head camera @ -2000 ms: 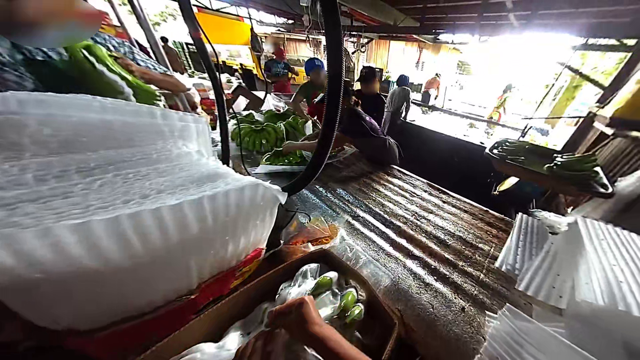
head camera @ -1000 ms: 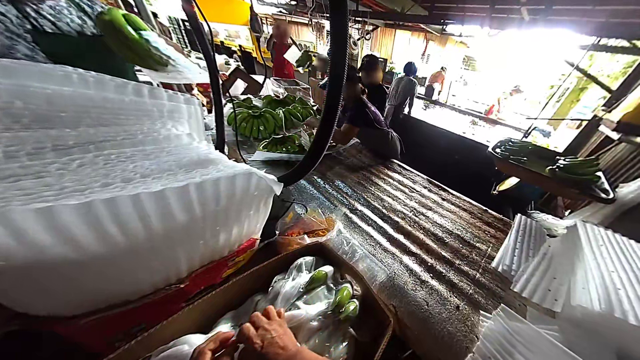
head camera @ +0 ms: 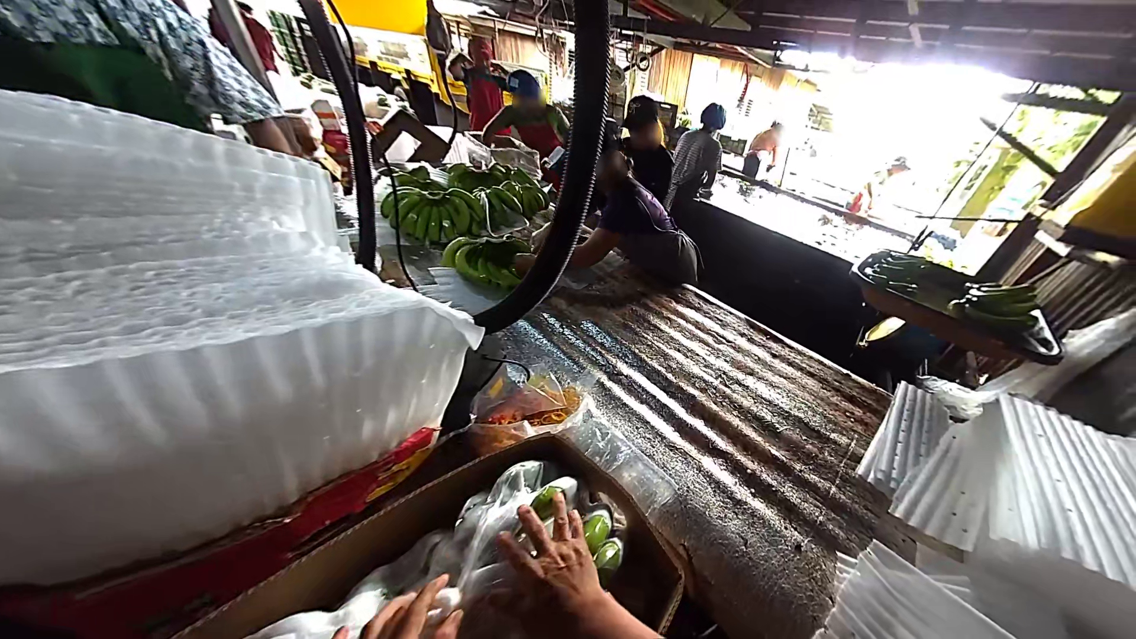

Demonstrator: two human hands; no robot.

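Green bananas [head camera: 596, 531] lie under clear plastic film [head camera: 484, 532] inside an open cardboard box [head camera: 652, 541] at the bottom centre. My right hand [head camera: 559, 564] rests on the film over the bananas with its fingers spread. Lower and to the left, my left hand [head camera: 408, 617] is partly cut off by the frame edge; its fingertips touch the white and clear wrapping in the box. Neither hand is closed around anything that shows.
A tall stack of white foam sheets [head camera: 213, 417] stands left of the box. Behind it, a black corrugated hose [head camera: 577, 177] curves down. A ridged metal surface [head camera: 692, 399] bears banana bunches [head camera: 435, 209], with co-workers beyond. White corrugated sheets [head camera: 1003, 479] lie at right, below a banana tray [head camera: 941, 311].
My right hand has moved toward the bananas, and its fingers have spread. A second ago both hands were close together on the wrapping. The bananas held up by a person at upper left have left view.
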